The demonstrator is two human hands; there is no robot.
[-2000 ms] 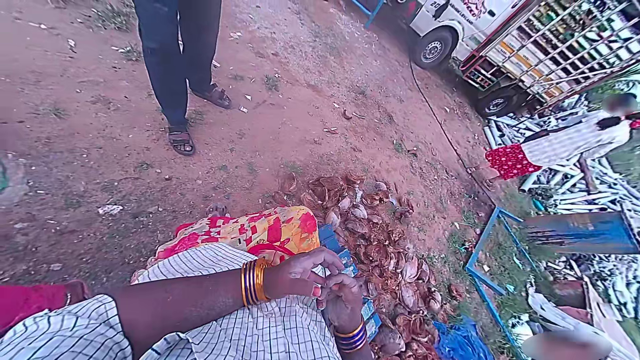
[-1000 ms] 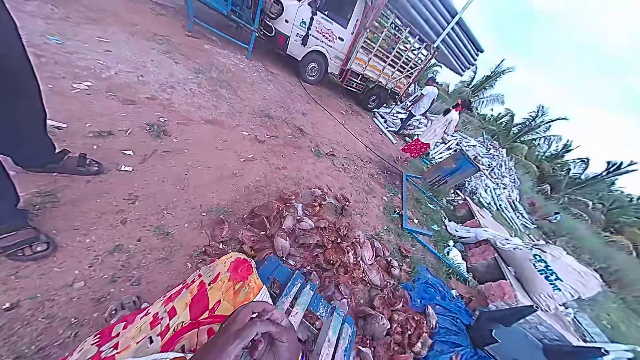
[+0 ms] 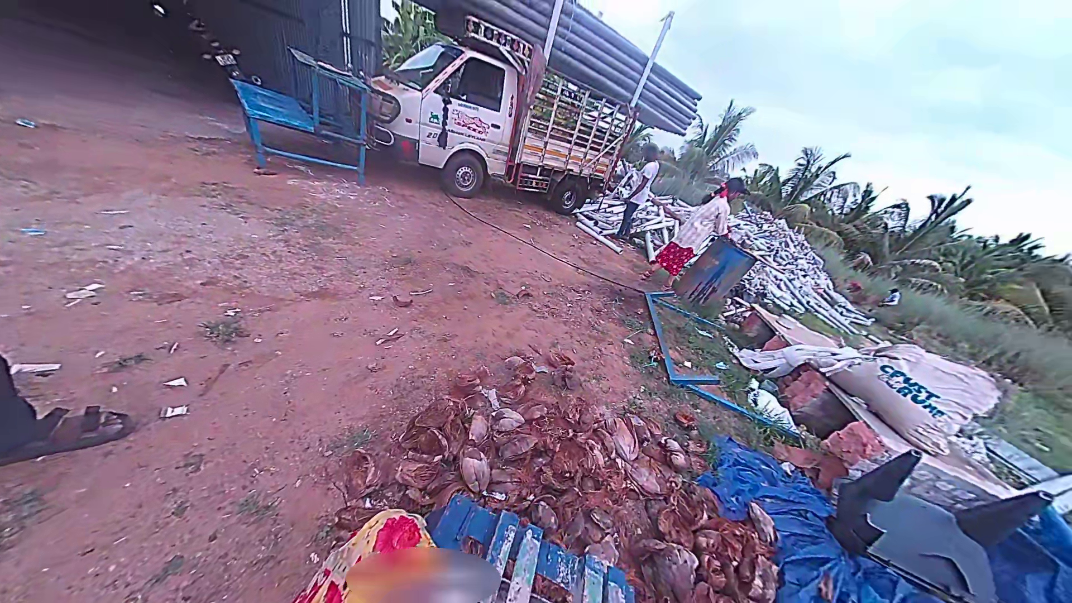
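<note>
Neither my left hand nor my right hand can be made out; a blurred patch at the bottom edge hides what lies there. Beside that patch is a red and yellow patterned cloth. Blue and whitish painted slats show right of it. Beyond the slats lies a broad heap of brown coconut husks on reddish soil.
A sandalled foot is at the left edge. A blue metal frame, blue tarpaulin and printed sack lie right. Farther off are a truck, a blue bench, two people and piled white pipes.
The view has swung up toward the truck. Both my hands, together over my lap two seconds ago, are no longer visible. Of the standing person's legs, only a foot and lower leg remain at the left edge.
</note>
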